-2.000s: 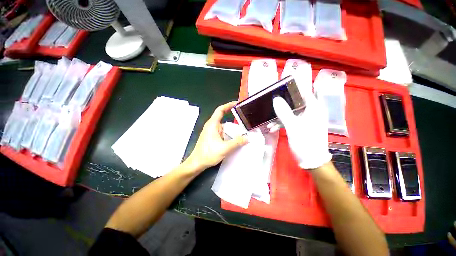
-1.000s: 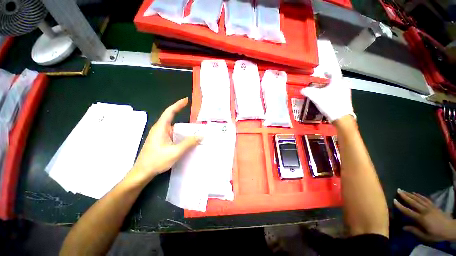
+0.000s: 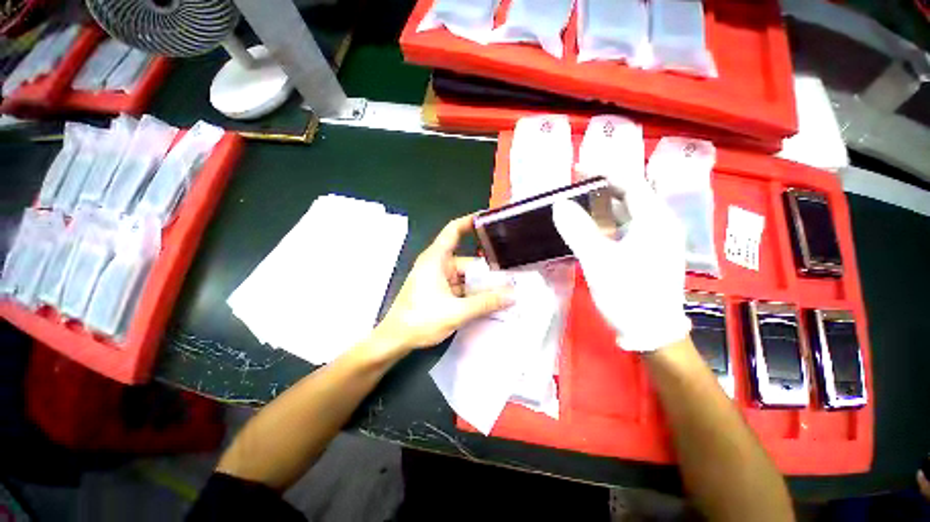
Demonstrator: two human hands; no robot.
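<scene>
My right hand (image 3: pixel 627 265), in a white glove, holds a mobile phone (image 3: pixel 540 226) by its right part, dark screen up and tilted. My bare left hand (image 3: pixel 433 293) pinches a white protective sleeve (image 3: pixel 479 357) under its thumb; its fingers are at the phone's left end. The sleeve hangs over the tray's left edge, over another whitish packet (image 3: pixel 538 379). The red phone tray (image 3: pixel 602 408) holds bare phones at the right (image 3: pixel 813 232) and front (image 3: pixel 777 352), and bagged phones (image 3: pixel 685 204) at the back. The sleeve's opening is hard to make out.
A stack of empty sleeves (image 3: pixel 324 275) lies left of my left hand. A red tray of bagged phones (image 3: pixel 189 250) stands further left. Stacked red trays (image 3: pixel 612 76) are behind the phone tray. A fan (image 3: pixel 240 87) and metal post (image 3: pixel 291 56) stand at back left. A label slip (image 3: pixel 744 237) lies in a pocket.
My right hand has come back left from the tray's right side with a phone, up to my left hand. The label slip now shows in the pocket. The view has shifted left.
</scene>
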